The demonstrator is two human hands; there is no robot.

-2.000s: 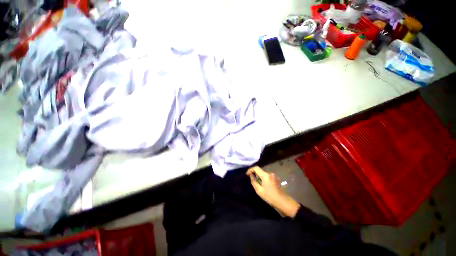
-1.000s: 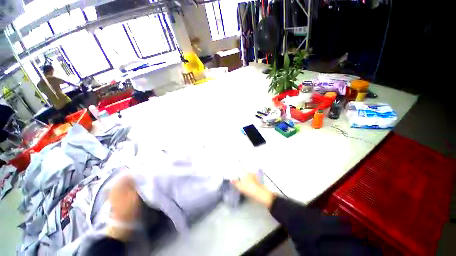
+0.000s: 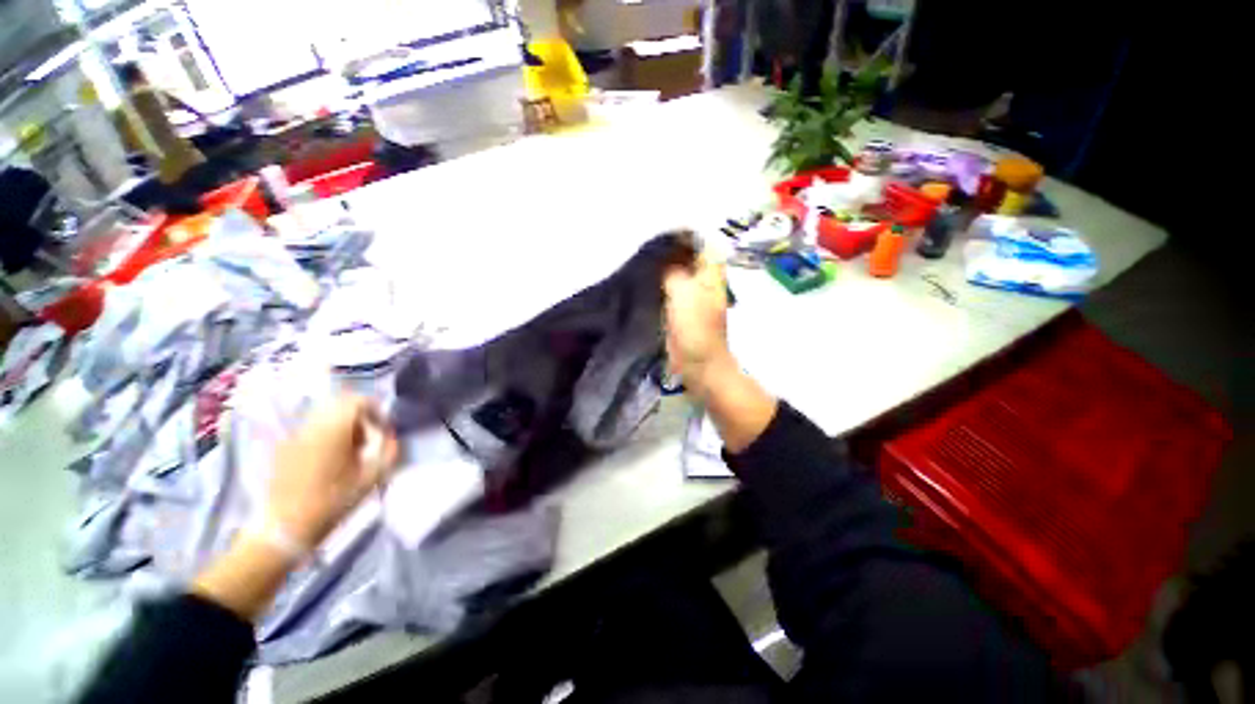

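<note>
A grey-lavender jacket (image 3: 537, 358) is stretched between my two hands above the table front, its upper edge raised and slanting up to the right. A dark patch and dark red cloth show on its inner side. My right hand (image 3: 698, 319) grips its raised right end. My left hand (image 3: 328, 465) is blurred at the jacket's left part, fingers curled on the cloth. The lower part of the jacket hangs over the table's front edge. No snips can be made out.
A garment pile (image 3: 207, 323) lies at the left of the table (image 3: 551, 193). At the right stand a plant (image 3: 822, 127), a red tray (image 3: 849, 237), a green box (image 3: 797, 272), an orange bottle (image 3: 888, 252) and a plastic pack (image 3: 1030, 259). A red crate (image 3: 1060, 475) is below right. A person (image 3: 158, 124) is far left.
The jacket has been lifted from the table and its right end raised. My right hand has moved up with it; my left hand has moved down a little. The view has tilted slightly down.
</note>
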